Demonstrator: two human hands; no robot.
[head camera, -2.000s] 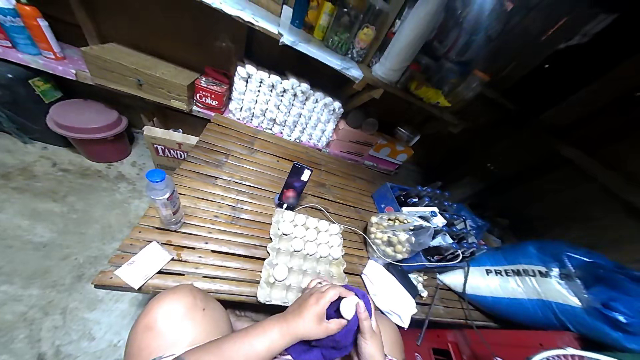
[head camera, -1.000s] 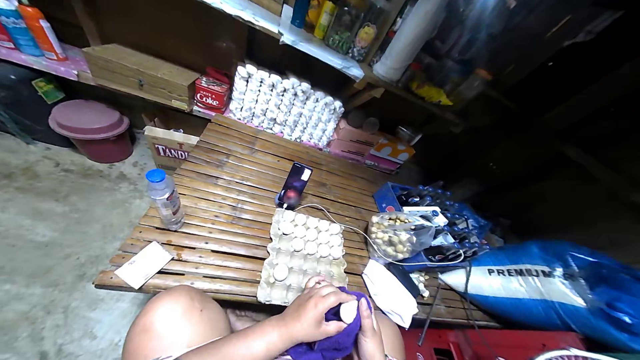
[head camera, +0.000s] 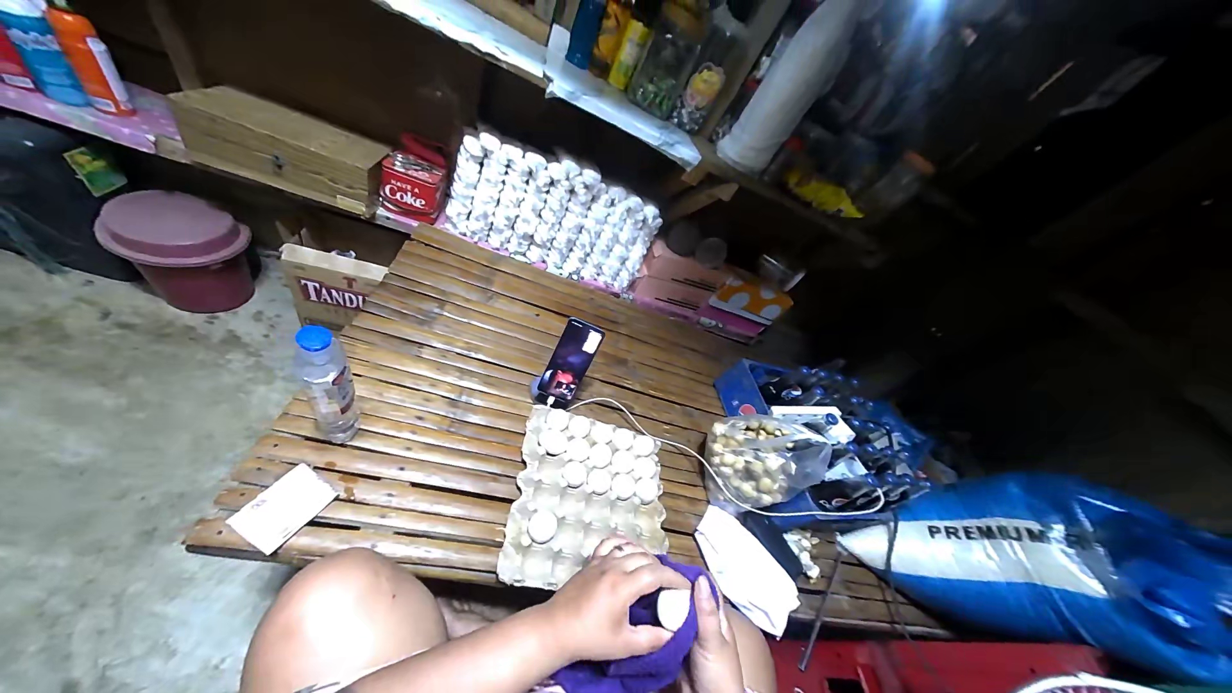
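A white egg (head camera: 674, 608) sits in a purple cloth (head camera: 630, 671) between my two hands, just below the near edge of an egg tray. My left hand (head camera: 616, 602) has its thumb and fingers around the egg and cloth. On the other side, my right hand (head camera: 712, 640) presses the cloth against the egg with its thumb up. The grey pulp egg tray (head camera: 568, 515) holds several white eggs in its far rows and a single egg (head camera: 542, 526) nearer on the left.
On the slatted bamboo table (head camera: 443, 356) are a plastic bottle (head camera: 330, 390), a folded paper (head camera: 282, 508), a cabled phone (head camera: 571, 358), a bag of small round items (head camera: 756, 462) and a white cloth (head camera: 746, 568). A blue sack (head camera: 1039, 553) lies at right.
The egg in the cloth has turned slightly between my hands, and my fingers have shifted a little around it. The tray and the things on the table have stayed in place.
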